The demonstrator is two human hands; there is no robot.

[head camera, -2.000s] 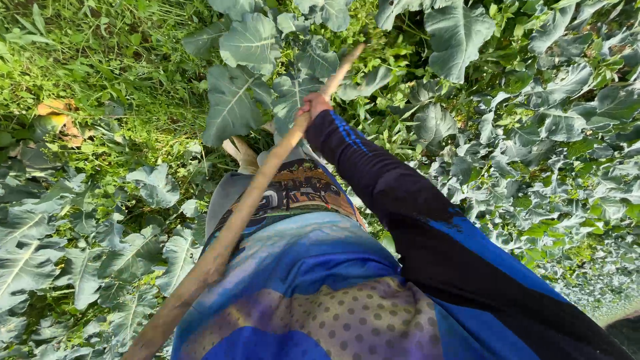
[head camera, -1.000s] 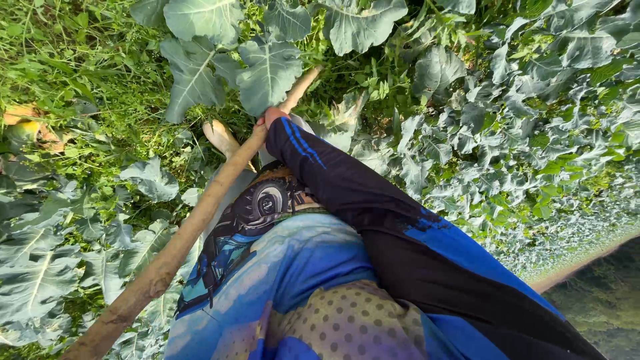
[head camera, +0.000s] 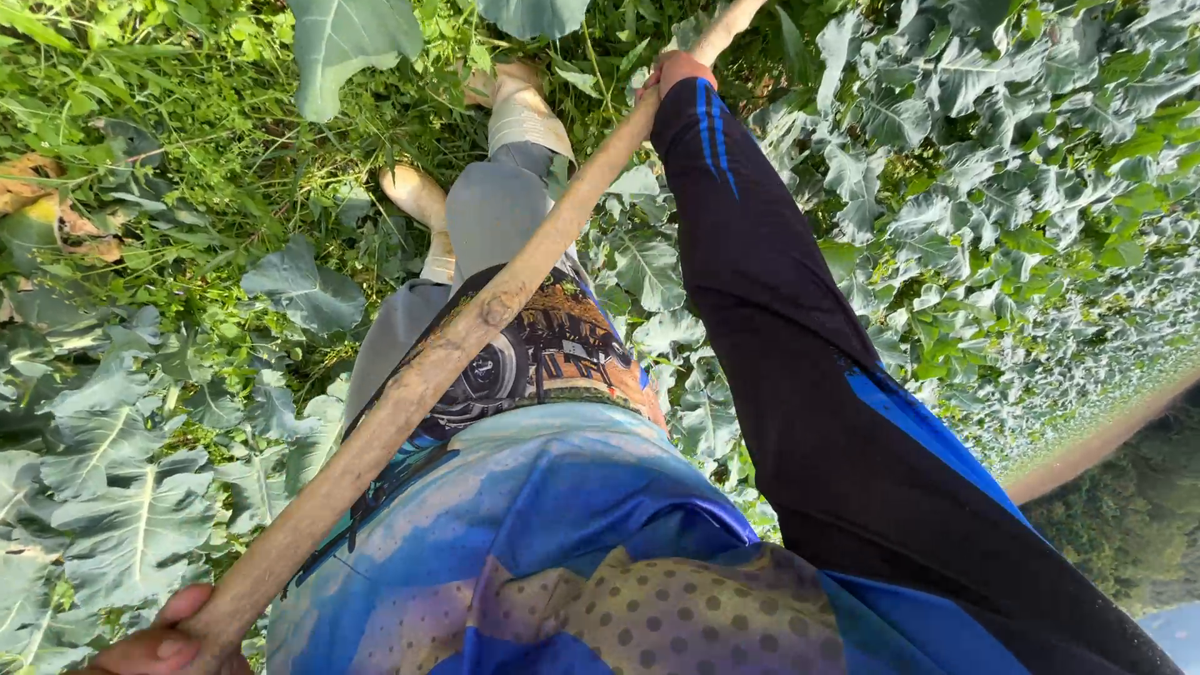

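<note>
A long, bare wooden pole (head camera: 450, 352) runs slantwise across the front of my body, from the lower left to the upper right. My right hand (head camera: 680, 73), below a black sleeve with blue stripes, is closed around its upper part. At the bottom left corner my left hand (head camera: 159, 647) grips the thick lower part, its fingers curled about the wood. The far tip of the pole is cut off by the top edge of the view, and part of the left hand is out of view too.
Pale, soiled boots (head camera: 414, 195) stand among low green weeds (head camera: 234, 84). Broad grey-green leaves of cabbage-like crop plants (head camera: 141, 525) grow on both sides, with a dense stand (head camera: 1012, 187) at the right. Yellow-brown withered leaves (head camera: 56, 211) lie at the left. A brown strip of ground (head camera: 1106, 436) borders the field.
My left hand has come into view on the lower part of the pole. The right hand still holds the upper part. The view has shifted, showing both boots.
</note>
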